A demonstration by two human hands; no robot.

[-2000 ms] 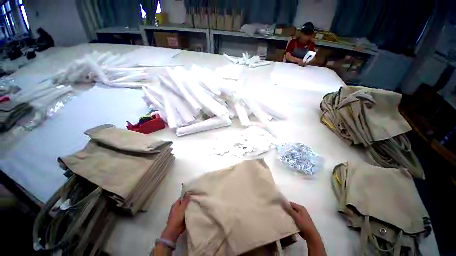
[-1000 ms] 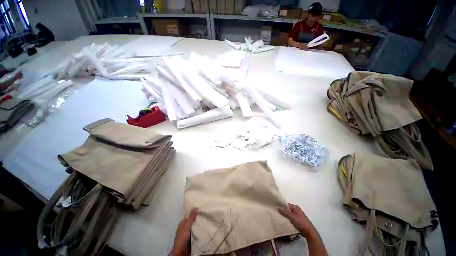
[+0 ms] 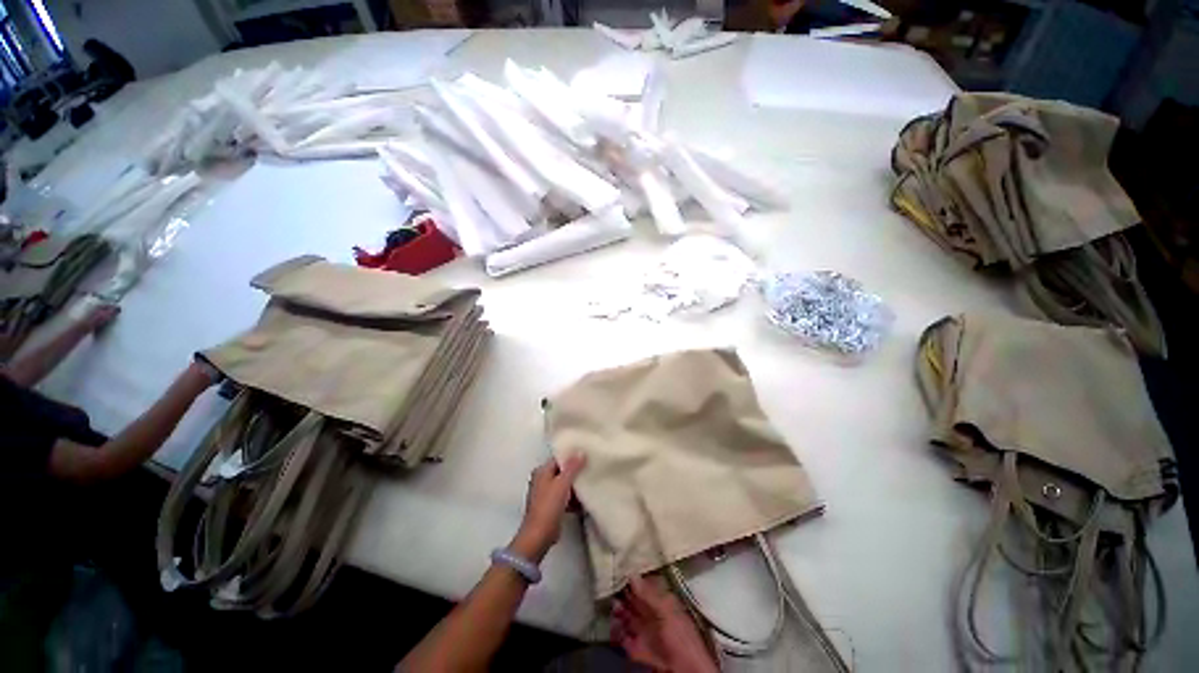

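Observation:
A beige tote bag (image 3: 690,460) lies flat on the table in front of me, its two handles (image 3: 778,598) hanging toward me over the near edge. A small round metal dot shows at its near edge. My left hand (image 3: 550,500), with a bracelet on the wrist, grips the bag's left edge, thumb on top. My right hand (image 3: 661,628) is palm up at the bag's near left corner, beside a handle. Its fingertips are partly hidden at the bag's edge, so its grip is unclear.
A stack of tote bags (image 3: 355,335) with white tags is at left; a person's arm (image 3: 138,427) reaches to it. Looser bag piles (image 3: 1052,394) lie at right. Beyond are a clear bag of silvery pieces (image 3: 828,313), white scraps (image 3: 690,279), a red tape dispenser (image 3: 410,247) and white paper rolls (image 3: 526,171).
My right hand has left the bag's right edge and moved to its near left corner. My left hand holds the left edge. A person's arms have appeared at left. The view has tilted down.

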